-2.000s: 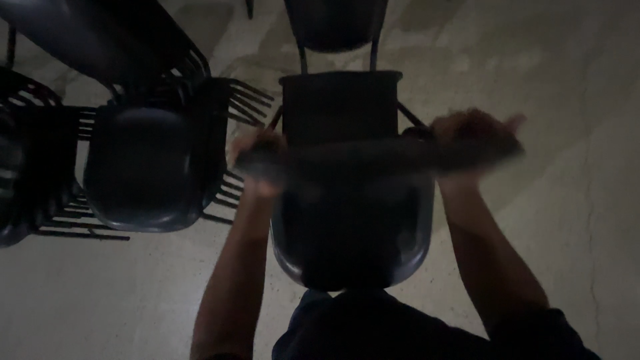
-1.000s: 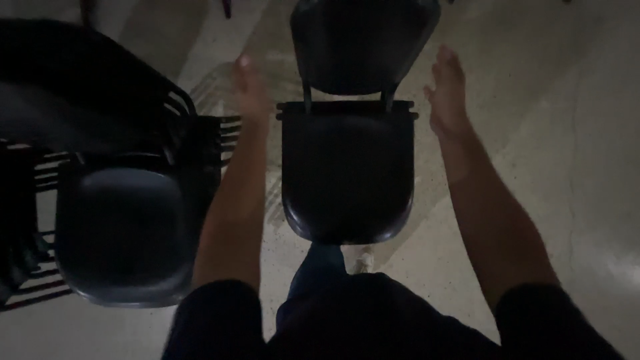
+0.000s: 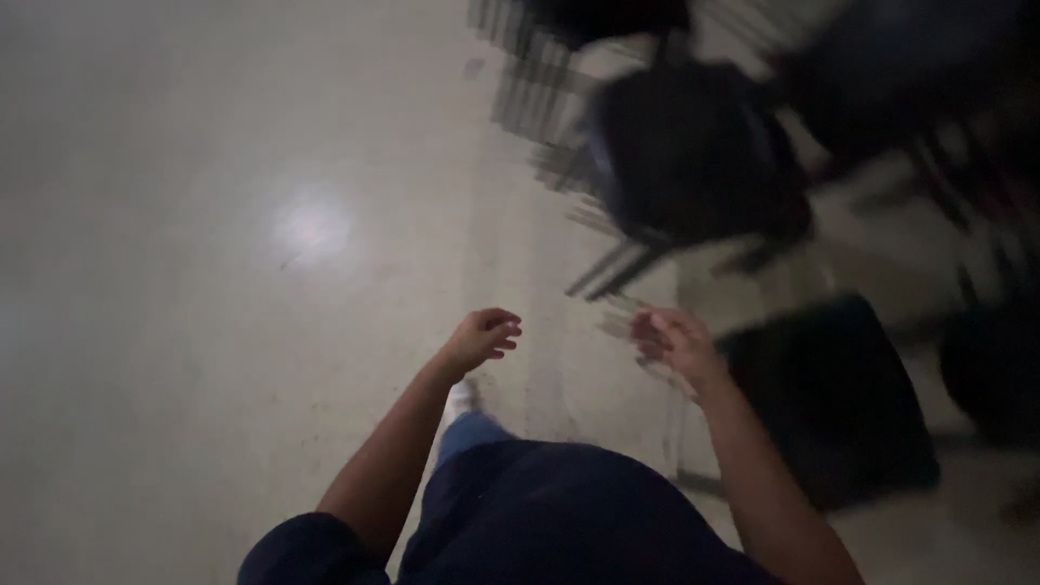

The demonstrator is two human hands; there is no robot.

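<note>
Nothing is held in my left hand [image 3: 485, 337], which hovers over the floor with its fingers bent and apart. My right hand [image 3: 673, 345] is empty too, its fingers loosely spread, beside a dark chair seat [image 3: 829, 398]. Above that hand stands a stack of black chairs [image 3: 699, 154], whose metal legs stick out to the left. Motion blur softens the chairs and the right hand.
More dark chairs [image 3: 877, 73] fill the upper right, and another dark chair [image 3: 983, 366] is at the right edge. Pale concrete floor [image 3: 203, 325] spreads over the left side, with a bright reflection on it. One shoe shows below my left hand.
The view has swung strongly, and the chairs now lie to the right. Two seconds ago both hands were at a dark, blurred bar-like part over a chair; one second ago they were apart and empty.
</note>
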